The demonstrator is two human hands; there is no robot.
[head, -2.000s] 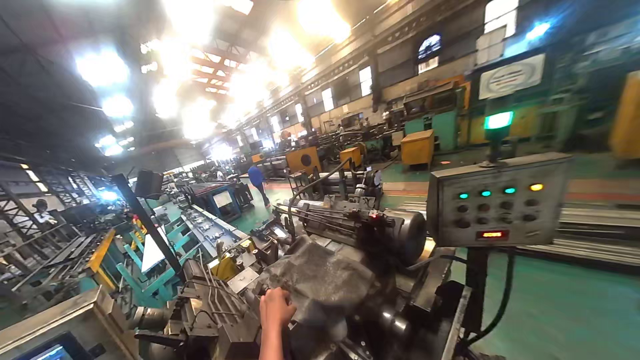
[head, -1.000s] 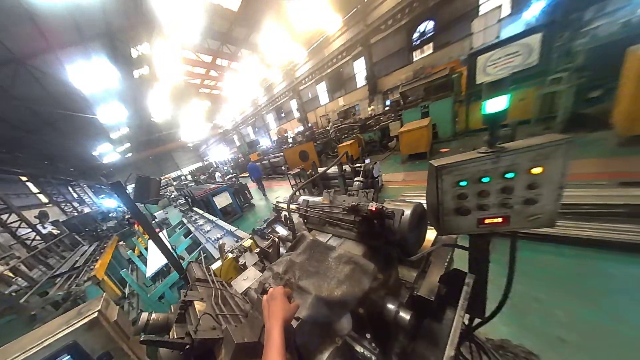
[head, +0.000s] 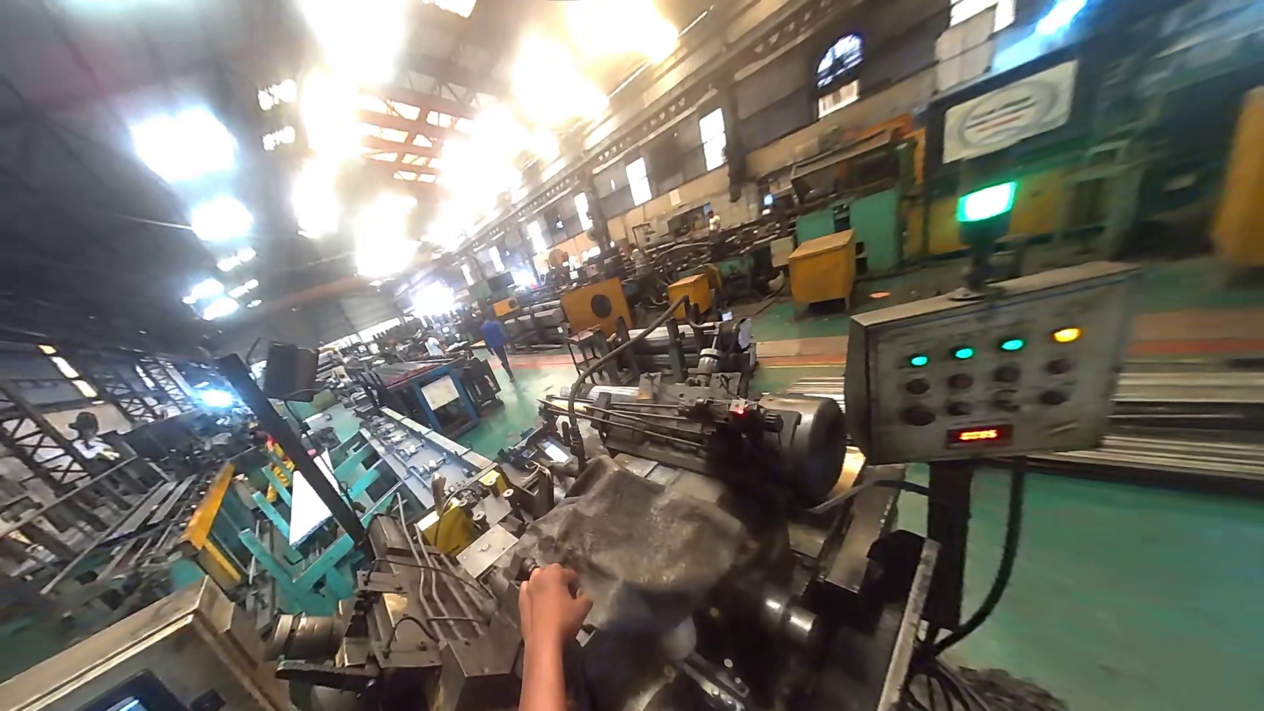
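My left hand (head: 555, 600) reaches up from the bottom edge, left of centre, with its fingers curled at a small dark fitting on the machine. Whether the fingers grip that fitting cannot be told. Beside the hand, on its right, a grimy grey cover (head: 642, 528) drapes over part of the machine. Metal pipes (head: 434, 583) run along the machine on the hand's left. Beyond the cover lies a cylindrical motor housing (head: 815, 444). My right hand does not show.
A control panel (head: 987, 375) with lit lamps and knobs stands on a post at right, cables hanging beneath. A screen cabinet (head: 148, 652) fills the lower left corner. Teal steel frames (head: 316, 563) stand at left. A person in blue (head: 496, 341) is farther back in the aisle.
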